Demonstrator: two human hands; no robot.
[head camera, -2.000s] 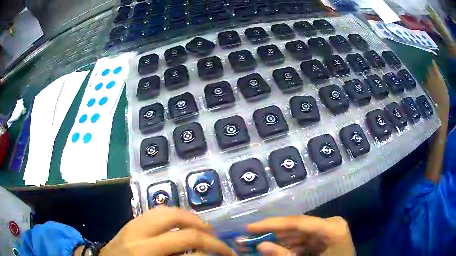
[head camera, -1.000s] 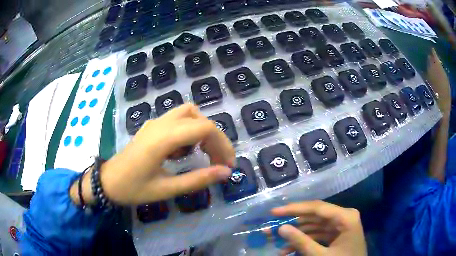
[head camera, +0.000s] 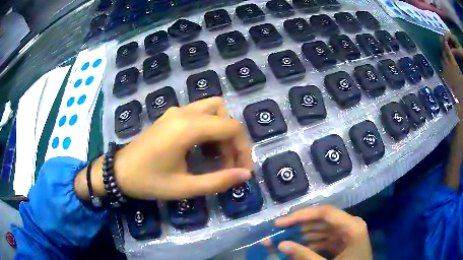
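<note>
The clear blister tray (head camera: 332, 190) holds rows of black housings (head camera: 286, 175). My left hand (head camera: 177, 152) is above its near left part. Its thumb and a fingertip come together at the upper edge of a bluish, shiny housing (head camera: 240, 197) in the front row; I cannot tell if anything is between them. Two more housings to its left in that row also look dark and glossy. My right hand (head camera: 327, 233) is below the tray's front edge, with a blurred sticker sheet (head camera: 274, 244) with blue patches between thumb and fingers.
A sticker sheet with blue dots (head camera: 73, 109) lies left of the tray, beside plain white strips (head camera: 38, 122). A rear filled tray (head camera: 147, 12) is behind. More dotted sheets (head camera: 419, 18) lie back right. Another person's arm (head camera: 452, 162) is at the right edge.
My left hand went from below the tray's front edge to the front-row housing and remains there. My right hand stays low with the sheet. The tray has shifted slightly in view.
</note>
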